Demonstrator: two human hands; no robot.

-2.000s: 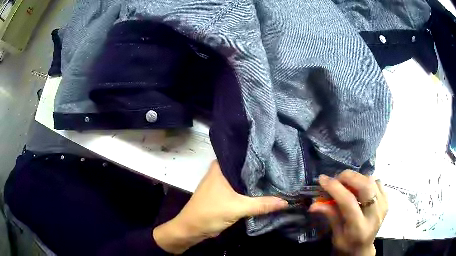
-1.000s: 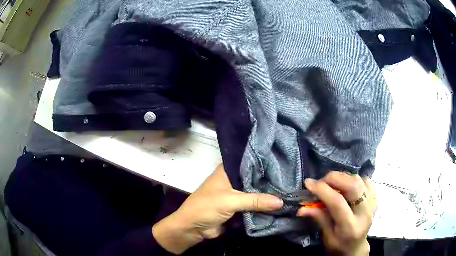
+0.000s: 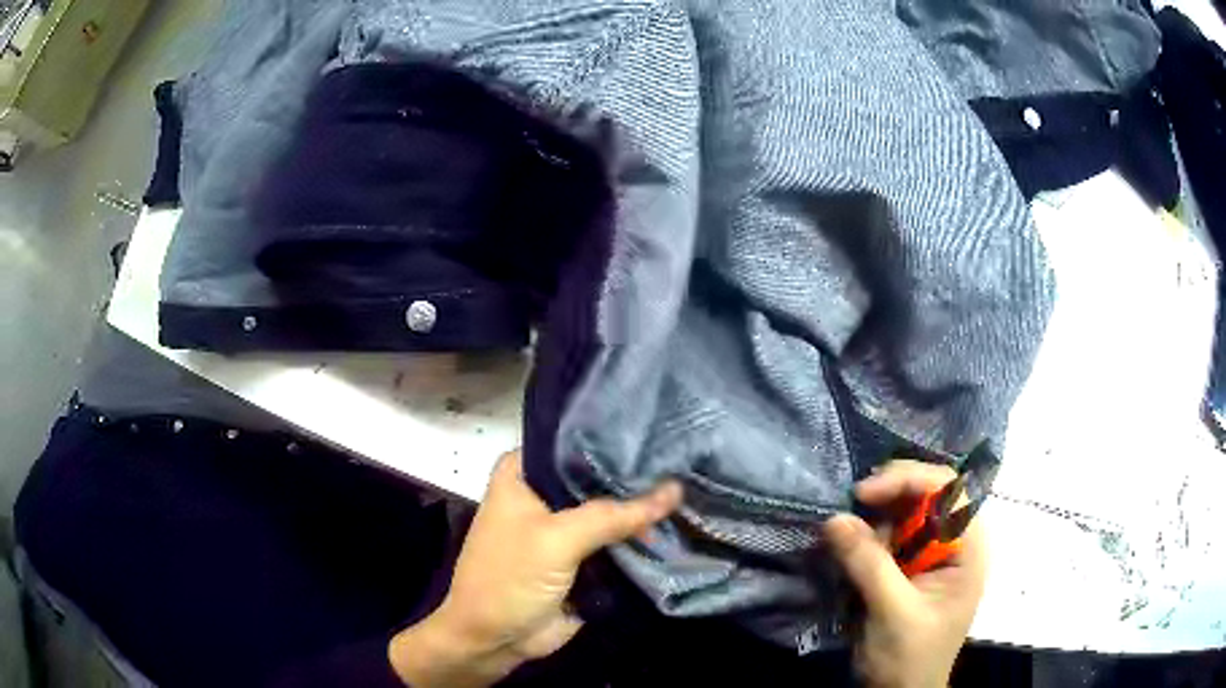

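A denim jacket, grey-blue inside and near-black outside, covers the middle of the view. My left hand grips its near edge, thumb on top beside a raised seam. My right hand pinches the same seam further right between thumb and finger. Thread snips with an orange grip lie in my right palm, their dark tips pointing up and away from the seam. The fingers under the cloth are hidden.
The white, pen-marked table shows at the right and along its curved near edge. A dark waistband with a metal button lies at the left. Another dark garment is at the lower left. A tan box stands at the upper left.
My left hand has moved left and the seam is stretched out between my hands. The snips have swung up from the seam into my right palm. The view has shifted slightly.
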